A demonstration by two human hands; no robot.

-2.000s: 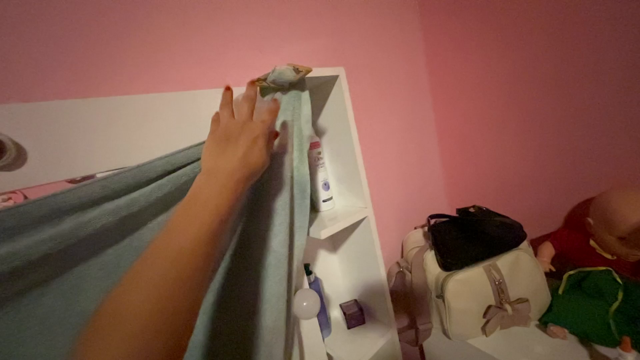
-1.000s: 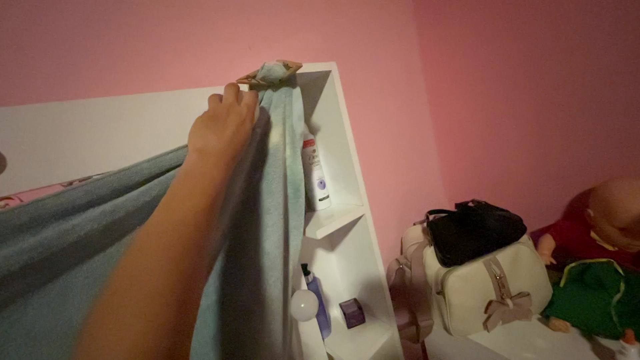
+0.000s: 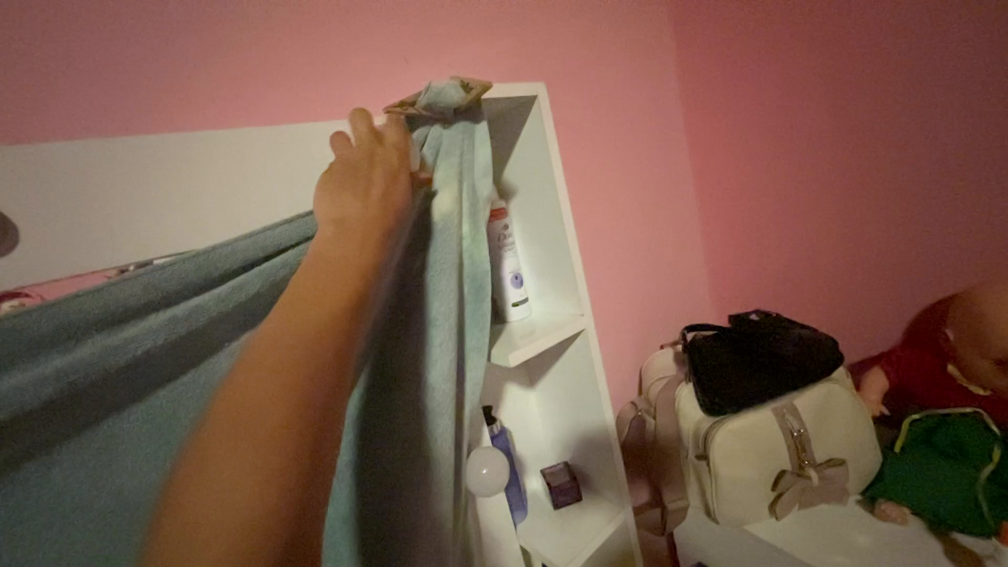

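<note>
My left hand (image 3: 366, 177) reaches up at the top of a blue-green cloth (image 3: 441, 260), back of the hand toward me. Its fingers are bent near the headboard-like white panel's upper edge, and the thumb side touches or nearly touches the cloth; the fingertips are partly hidden, so a grip cannot be told. Just right of the fingers, the bunched cloth top pokes up between brown, pointed clip-like pieces (image 3: 441, 96) on the white shelf unit's top corner. From there the cloth drapes down and sags off to the left, partly behind my forearm. My right hand is out of view.
The white shelf unit (image 3: 563, 236) holds a white spray can (image 3: 508, 264), a blue pump bottle (image 3: 508, 468) and a small dark purple box (image 3: 561, 484). A round white knob (image 3: 487, 472) is beside them. At right are a cream bag (image 3: 776, 449), a black bag (image 3: 760, 358) and a doll (image 3: 937, 433).
My left hand, with fingers spread over the cloth two seconds ago, has moved left and its fingers are more bent. The bunched cloth top still sits at the shelf unit's corner.
</note>
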